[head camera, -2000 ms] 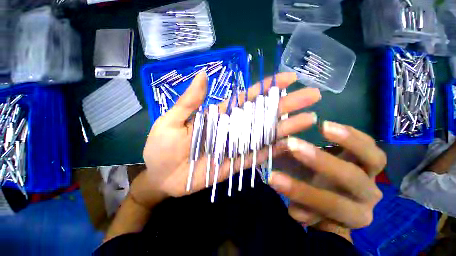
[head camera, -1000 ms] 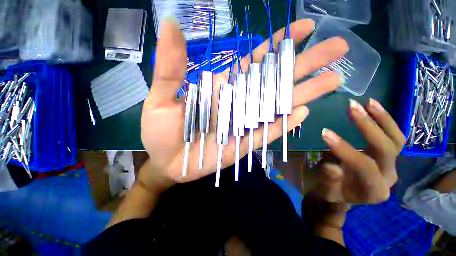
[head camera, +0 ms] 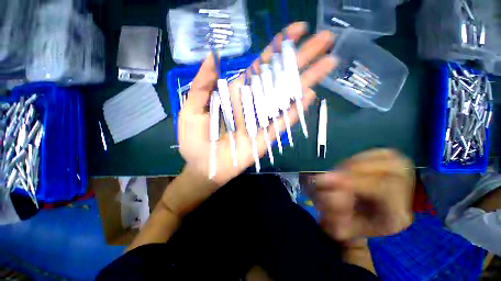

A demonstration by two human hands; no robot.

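Note:
Several slim silver metal tools [head camera: 266, 99] with thin bluish shafts lie side by side across my left palm. My left hand [head camera: 220, 131] is bare, palm up, fingers spread, with the tools resting on it. My right hand [head camera: 368, 192] is blurred at the lower right, its fingers curled; whether it holds anything cannot be told. The blue work tray [head camera: 174, 90] is mostly hidden behind my left hand. A clear packing box [head camera: 178, 33] with silver tools stands beyond it.
Digital scale [head camera: 138, 52], ribbed sheet [head camera: 133, 111] and thin rod [head camera: 103, 135] lie left. A white-and-dark pen-like tool [head camera: 322, 129] lies right of my left hand. Clear tub [head camera: 393, 82] holds rods. Blue bins stand left [head camera: 63, 142] and right [head camera: 444, 118]. A sleeve [head camera: 478, 208] shows at right.
My left hand has tilted and drawn lower in the picture with the tools still on it. My right hand has moved down and left, its fingers now curled. The pen-like tool is now uncovered.

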